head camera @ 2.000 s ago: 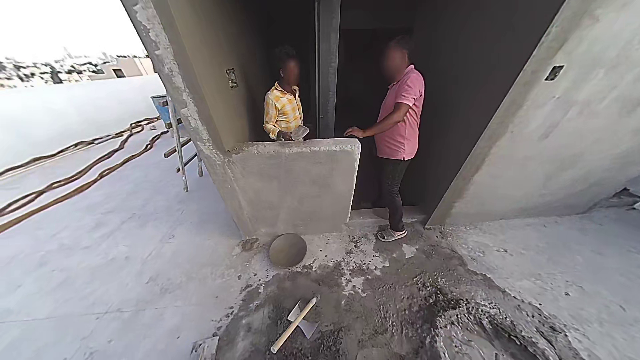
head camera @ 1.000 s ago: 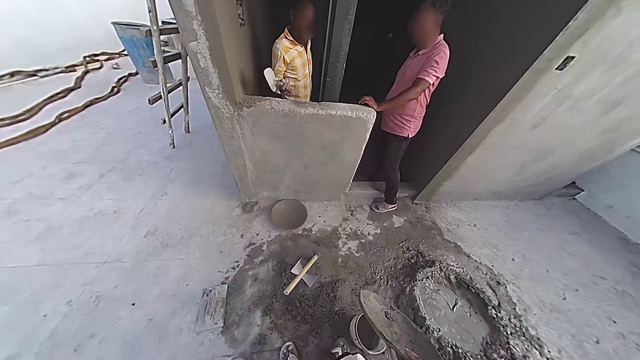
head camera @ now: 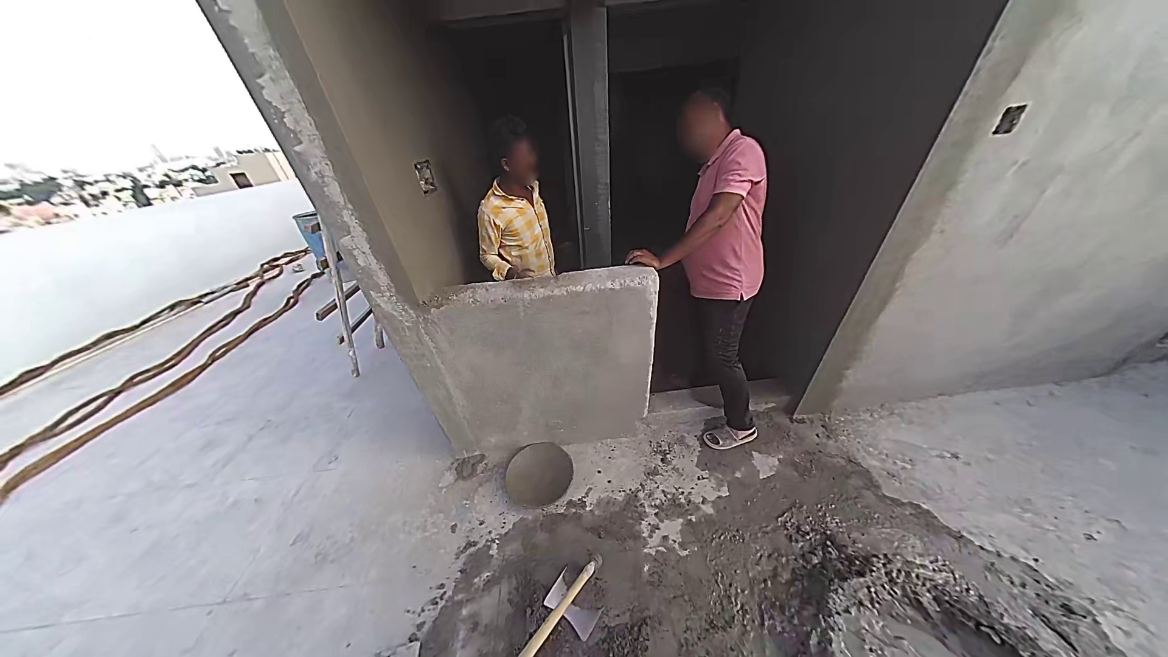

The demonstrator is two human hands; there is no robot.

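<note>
Neither my left hand nor my right hand shows in the head view. Lowest in the frame, a hoe [head camera: 558, 613] with a pale wooden handle lies on the mortar-smeared floor. Beyond it a round grey mortar pan [head camera: 539, 474] rests near the foot of a low plastered wall [head camera: 547, 356]. Wet mortar [head camera: 912, 593] is heaped at the lower right, cut off by the frame edge.
A person in a yellow checked shirt [head camera: 518, 233] stands behind the low wall. Another person in a pink shirt [head camera: 730, 219] stands at its right end, one hand on top. Wooden poles [head camera: 182, 356], a trestle [head camera: 342, 301] and a blue container [head camera: 310, 233] are at left.
The view has tilted up, so the bucket and large pan seen one second ago are out of frame. The person in yellow has lowered the hand that held a trowel.
</note>
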